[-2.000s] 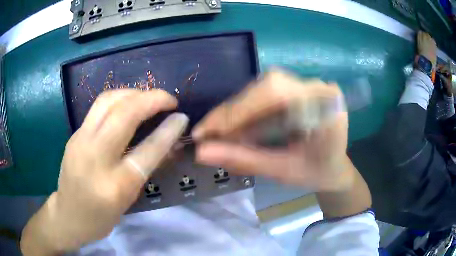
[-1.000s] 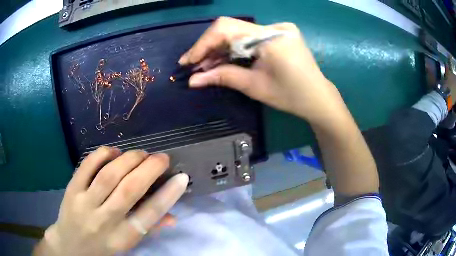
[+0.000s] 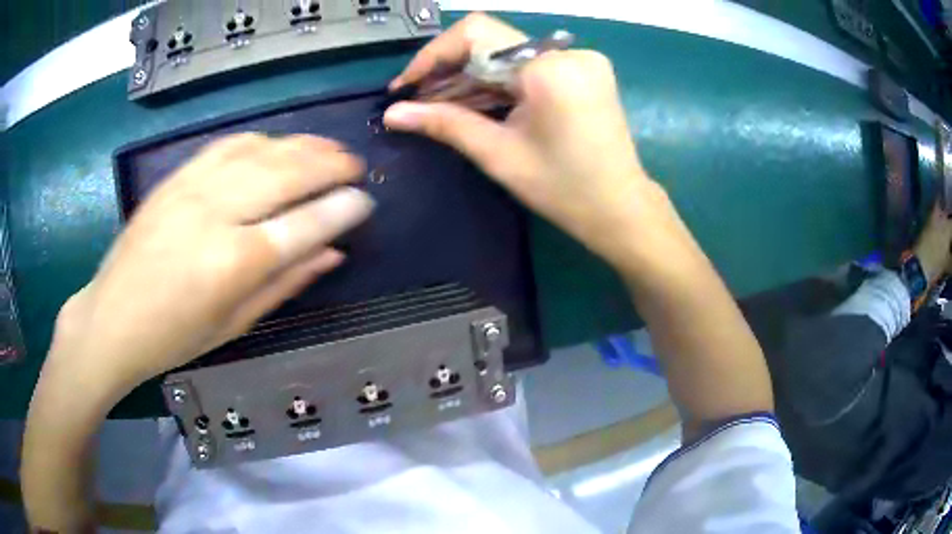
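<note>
My right hand (image 3: pixel 522 125) holds the tweezers (image 3: pixel 512 65) over the top right of the black parts tray (image 3: pixel 449 214); the tips are dark and hard to make out. A tiny copper coil (image 3: pixel 378 177) lies in the tray below them. My left hand (image 3: pixel 224 235), with a white finger cot (image 3: pixel 318 221), is slightly blurred over the tray's left part and hides the coil heap. Its fingers are apart and no held thing shows. The grey metal fixture (image 3: pixel 339 402) stands at the tray's near edge, with a row of nests and end screws. Neither hand touches its face.
A similar metal fixture (image 3: pixel 277 42) stands behind the tray on the green mat (image 3: pixel 720 136). A dark tray (image 3: pixel 898 193) lies far right. Another person's hand (image 3: pixel 932 250) with a watch and grey sleeve is at the right edge.
My left hand has let go of the fixture and moved up over the tray, covering the coil heap. My right hand has moved slightly up, still with the tweezers. More of the rear fixture shows.
</note>
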